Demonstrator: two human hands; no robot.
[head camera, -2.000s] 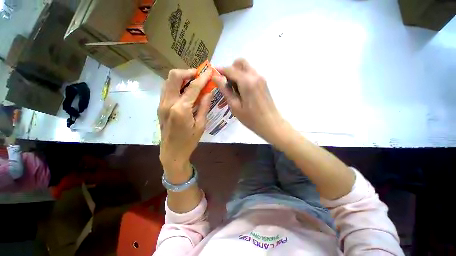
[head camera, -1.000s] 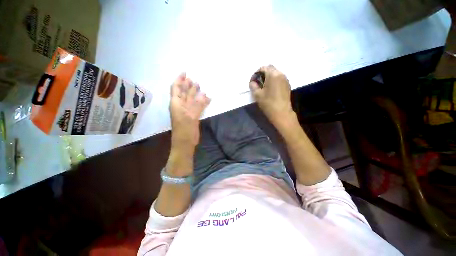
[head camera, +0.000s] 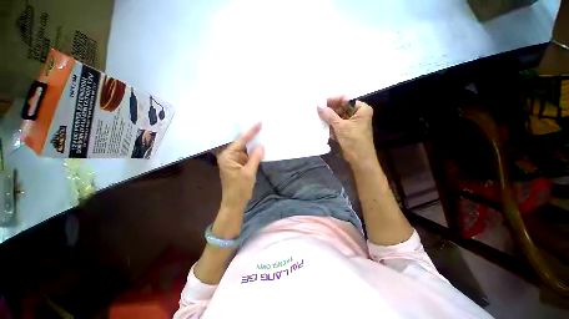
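Observation:
A white sheet (head camera: 290, 140) hangs over the table's front edge, its outline partly lost against the white table. My left hand (head camera: 238, 162) pinches its left edge between thumb and fingers. My right hand (head camera: 352, 128) holds its right edge, and a small dark object (head camera: 350, 109) sits in the fingers of that hand; I cannot tell what it is. The retail box (head camera: 100, 112), with orange top and white printed side, lies on the table to the left, touched by neither hand.
A large brown carton (head camera: 47, 28) stands behind the retail box. A clear bag or tray (head camera: 9, 193) lies at the left edge. Another brown carton (head camera: 496, 7) is at the back right. A curved brown bar (head camera: 502, 180) is right of the table, below its edge.
The retail box, held in my hands at first, now lies at left. Both hands, apart one second ago, now hold the white sheet at the table edge. The view has turned right.

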